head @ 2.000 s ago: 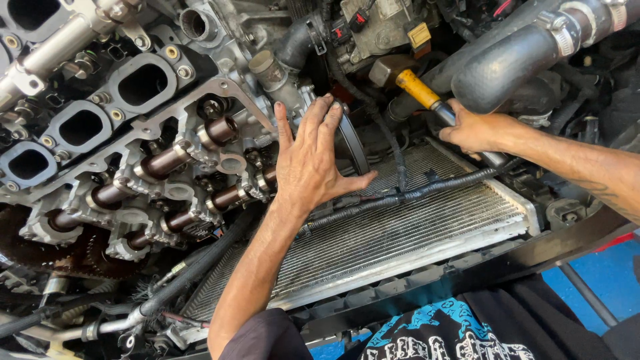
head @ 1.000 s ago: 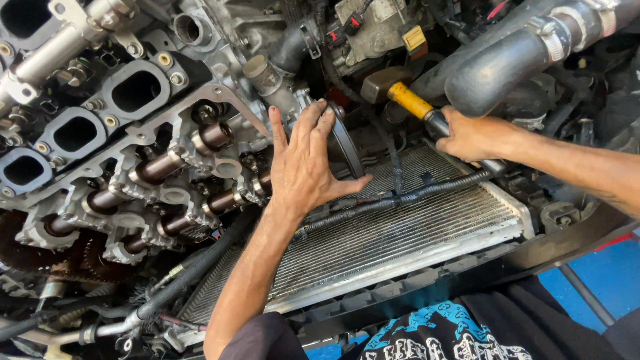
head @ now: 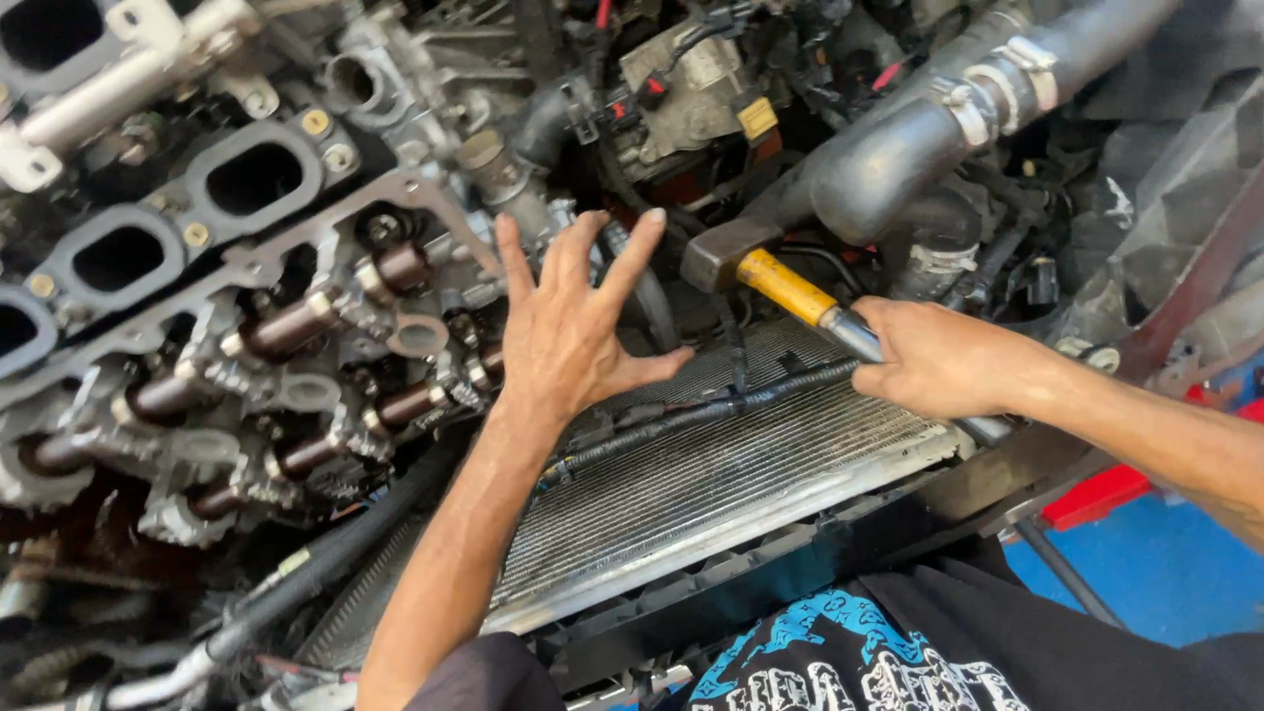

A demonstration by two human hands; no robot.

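My left hand (head: 578, 321) is spread, fingers apart, over the front end of the engine beside the cylinder head (head: 306, 326) with its exposed camshafts. Its fingertips reach a metal pulley or cover edge (head: 647, 296), partly hidden behind them; whether they touch it I cannot tell. Closed round the handle of a sledgehammer (head: 785, 286) is my right hand (head: 933, 355). The hammer has a dark steel head and a yellow and grey handle; its head hangs just right of my left hand, above the radiator (head: 711, 494).
A black corrugated wiring loom (head: 691, 415) crosses the radiator. At upper right runs a thick black hose (head: 879, 168) with metal clamps. Intake ports (head: 252, 180) gape at the left. The dark front crossmember (head: 869, 533) lies between the radiator and my body.
The hammer head has come down and nearer to my left hand, from higher up beside the hose. My left hand keeps its place, with its fingers spread wider. The view has shifted slightly.
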